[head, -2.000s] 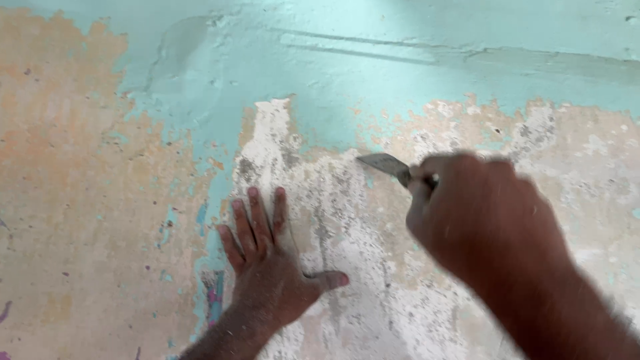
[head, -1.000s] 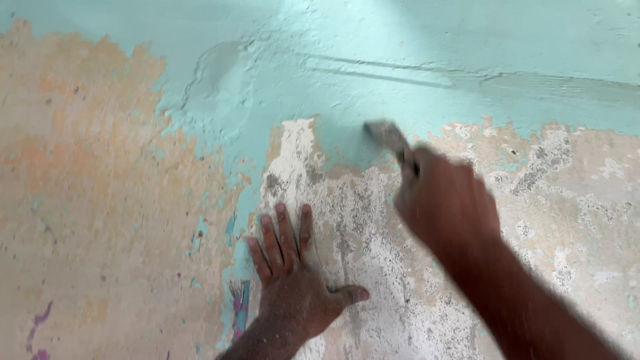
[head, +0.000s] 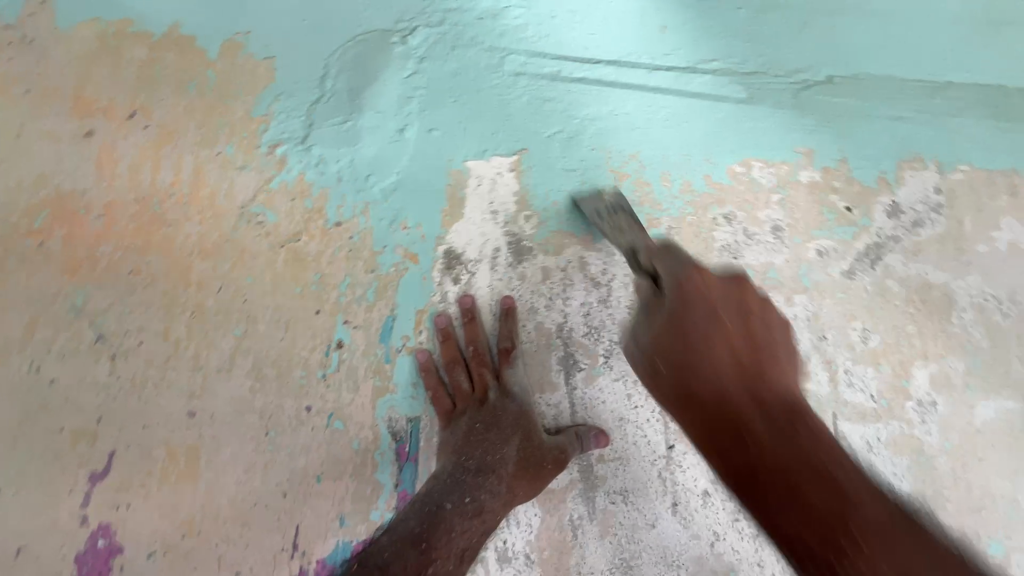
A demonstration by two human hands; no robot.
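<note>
A wall [head: 200, 336] fills the head view, with turquoise paint [head: 560, 112] across the top and scraped, mottled plaster below. My left hand [head: 496, 416] lies flat on the bare whitish plaster with its fingers spread and dust on the skin. To its upper right, my right hand [head: 712, 328] is closed around a paint scraper [head: 616, 220] with a flat metal blade. The blade tip meets the ragged lower edge of the turquoise paint, slightly blurred. The scraper's handle is mostly hidden in my fist.
Two shallow ridges [head: 640, 72] run sideways through the paint at the upper right. A raised curved outline [head: 320, 88] marks the paint at upper left. Purple paint remnants [head: 100, 548] spot the lower left, and a narrow blue and purple strip [head: 406, 456] lies left of my left wrist.
The scraper has moved from the bare plaster edge up onto the turquoise paint. My left hand keeps its place on the wall. The view has shifted somewhat.
</note>
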